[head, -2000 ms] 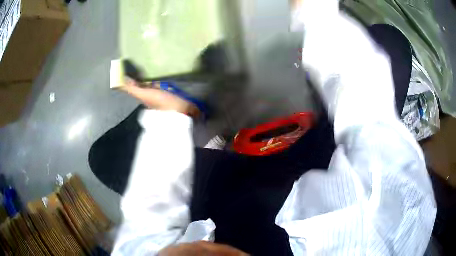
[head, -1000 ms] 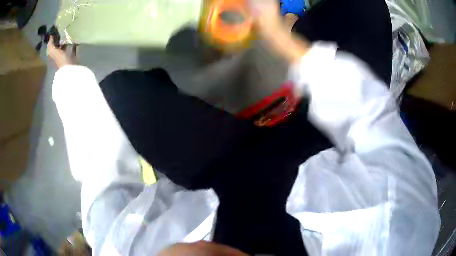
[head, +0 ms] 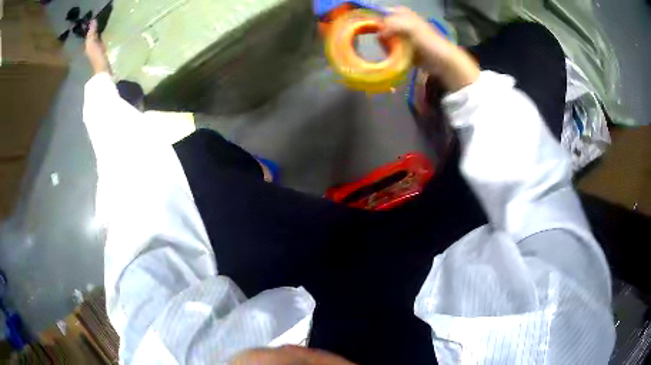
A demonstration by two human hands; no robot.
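The pale green wrapped carton lies at the top, cut off by the picture's edge, with a black corner protector on its near corner. My left hand is at its far left corner, fingers at small black corner protectors; the exact grip is unclear. My right hand holds the tape dispenser, with its yellow-orange tape roll and a blue part, right of the carton, above the floor. A pale yellow piece shows beside my left sleeve.
A red stool is between my legs. Brown cartons stand at the left, stacked cardboard at the lower left. Green sheet and a whitish printed bag lie at the right, beside another brown carton.
Since one second ago, the carton appears more tilted in view and its dark near side shows more. My right hand and the dispenser have shifted right. My left hand remains at the far left corner.
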